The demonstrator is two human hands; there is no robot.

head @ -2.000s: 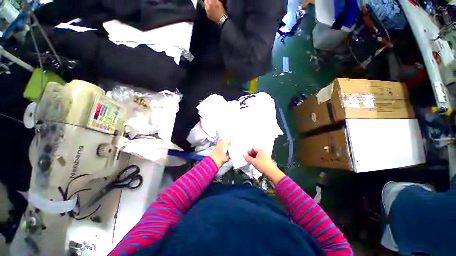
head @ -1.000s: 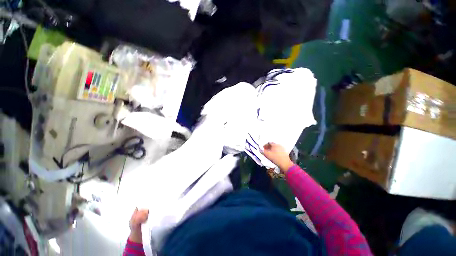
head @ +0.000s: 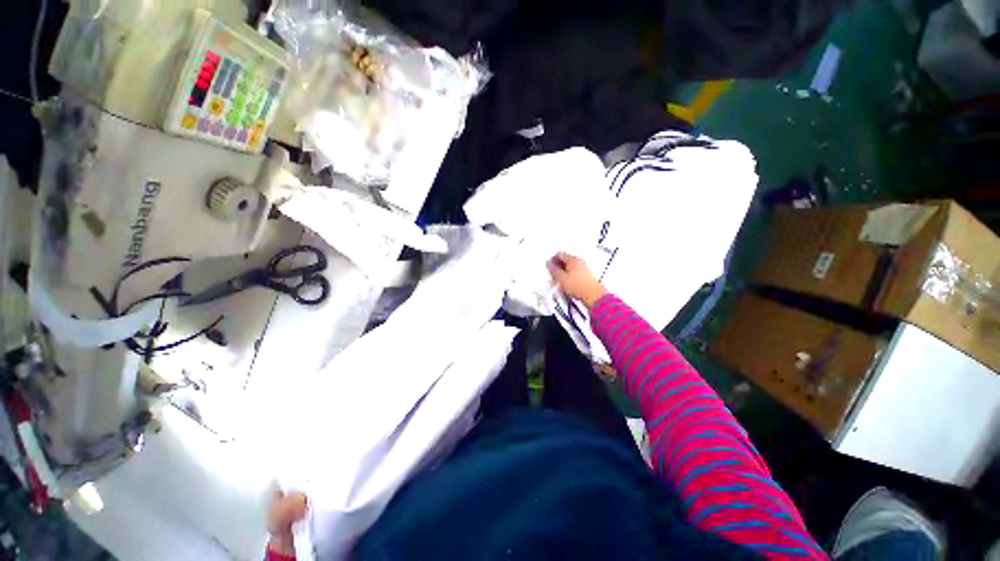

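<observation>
A long white fabric panel [head: 406, 373] lies stretched from the sewing table's front edge up to a white bundle. My left hand [head: 287, 519] is low in the view, small and overexposed, holding the panel's near end. My right hand [head: 574, 281] is on the panel's far end, beside the white garment pieces with dark lines [head: 691, 208]; its fingertips are partly hidden in the fabric. The lockstitch machine [head: 121, 208] stands at the left.
Black scissors [head: 263, 279] lie by the machine. A clear plastic bag [head: 367, 93] with brassy bits sits at the table's back. Cardboard boxes [head: 830, 307] with a white board [head: 927, 403] stand on the right. A person's knee [head: 888, 526] shows at the lower right.
My left hand has moved from near my right hand down to the lower left, and the white panel is now spread between them. The view has shifted closer to the machine.
</observation>
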